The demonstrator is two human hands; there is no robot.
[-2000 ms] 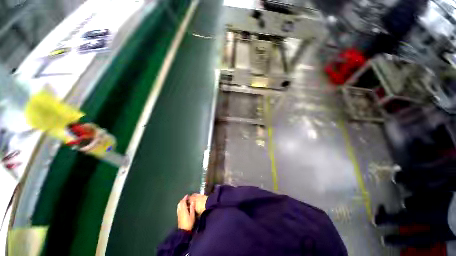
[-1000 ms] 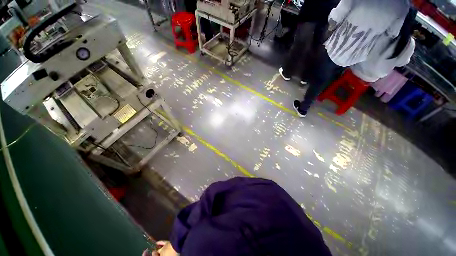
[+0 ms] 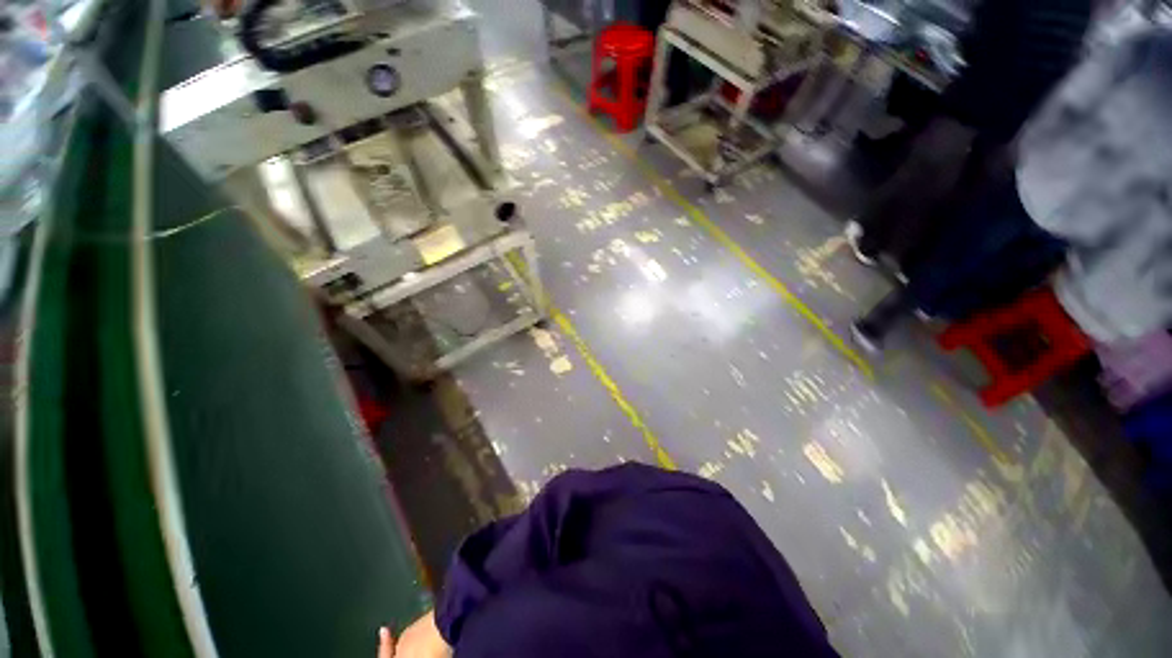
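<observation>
The dark green workbench (image 3: pixel 264 450) runs along the left. A bent dark purple sleeve (image 3: pixel 630 566) fills the bottom middle. What looks like my right hand (image 3: pixel 419 638) shows at the end of this sleeve, beside the bench's near edge. The bottom edge of the picture cuts it off, so its fingers and anything in it are hidden. My left hand cannot be made out.
The green conveyor (image 3: pixel 84 386) lies beyond the cream rail (image 3: pixel 161 437). A pale machine stand (image 3: pixel 373 167) stands past the bench. Red stools (image 3: pixel 622 77) and a wheeled stand (image 3: pixel 713 97) are farther back. Blurred people are at the upper right; grey floor has yellow lines.
The view has swung from the bench towards the floor, then slightly back left. Two hands close together showed earlier; now only part of one shows at the bottom edge.
</observation>
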